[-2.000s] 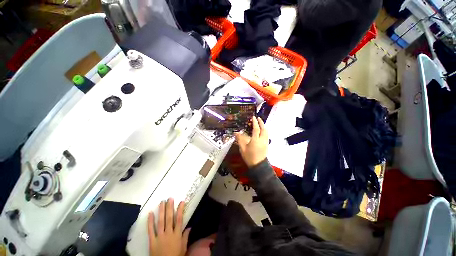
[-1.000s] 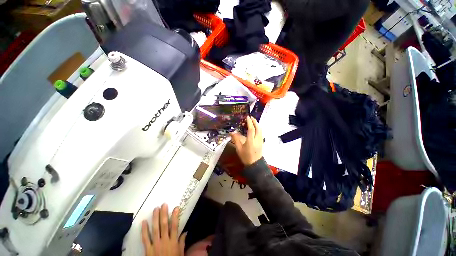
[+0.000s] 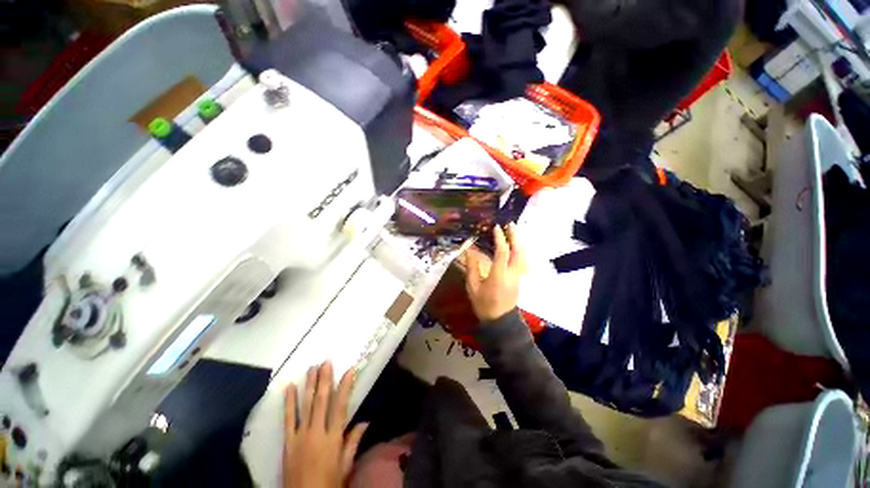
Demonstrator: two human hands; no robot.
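A smartphone (image 3: 445,212) with a dark reddish screen lies on a small white accessory tray (image 3: 401,261) at the right end of the white sewing machine (image 3: 315,152). My right hand (image 3: 495,276) is bare, fingers apart, beside the phone's lower right corner; it holds nothing. I cannot tell if a fingertip touches the phone. My left hand (image 3: 320,429) rests flat with spread fingers on the white machine bed (image 3: 334,329). Dark cloth (image 3: 215,419) lies under the machine head at the lower left. Pens (image 3: 466,181) lie just behind the phone.
An orange basket (image 3: 584,143) with a bag of white pieces stands behind the tray. A heap of dark fabric strips (image 3: 658,286) lies to the right on a white paper sheet (image 3: 553,233). Green-topped thread cones (image 3: 160,127) stand behind the head. A dark-clothed person (image 3: 639,67) is at the top.
The camera view has shifted a little, moving the whole scene. My right hand has drawn slightly back from the phone. My left hand still rests on the bed.
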